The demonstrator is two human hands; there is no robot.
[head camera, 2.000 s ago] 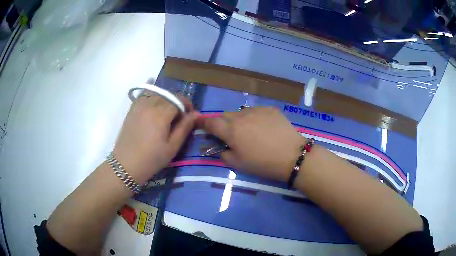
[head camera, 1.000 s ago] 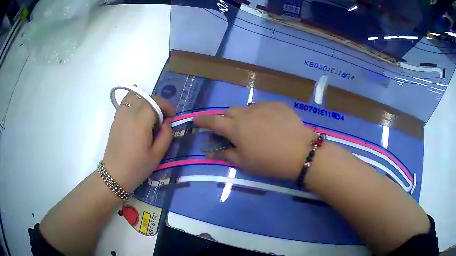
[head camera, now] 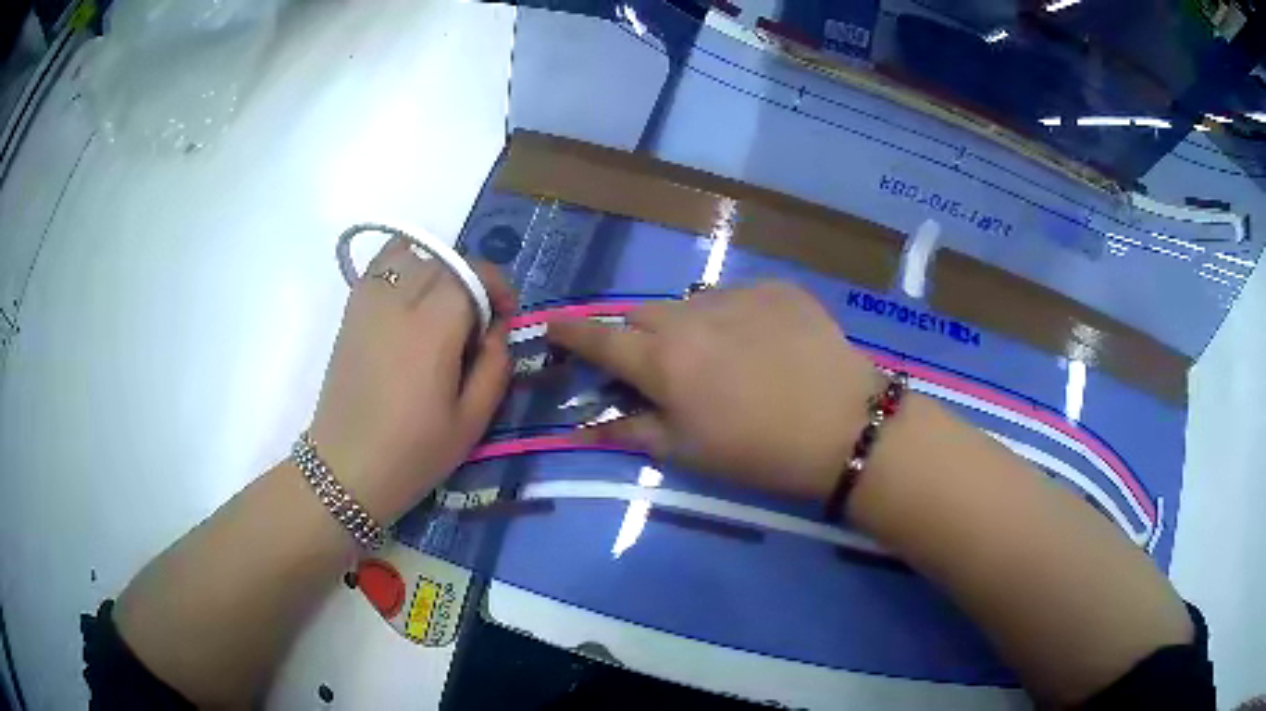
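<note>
The clear sewing template (head camera: 833, 611) looks blue and lies open in front of me. A pink strip (head camera: 972, 388) and a white strip (head camera: 1040, 457) curve along its slots. My left hand (head camera: 404, 364) has a white tape ring (head camera: 435, 246) looped on it and pinches the tape at the template's left end, by the pink strip. My right hand (head camera: 743, 385) has its index fingertip on the white tape just right of my left fingertips. A small dark metallic tool (head camera: 607, 417) shows partly under my right palm; the rest is hidden.
A brown hinge band (head camera: 611, 181) crosses the template, with its raised leaf (head camera: 833, 153) behind. A red button (head camera: 379, 589) with a yellow label sits at the lower left. Clear plastic film (head camera: 174, 77) lies on the white table (head camera: 153, 361) at the upper left.
My left hand first moved left from my right hand along the strip, uncovering pink and white strip between them. The template now appears slightly further right in view.
</note>
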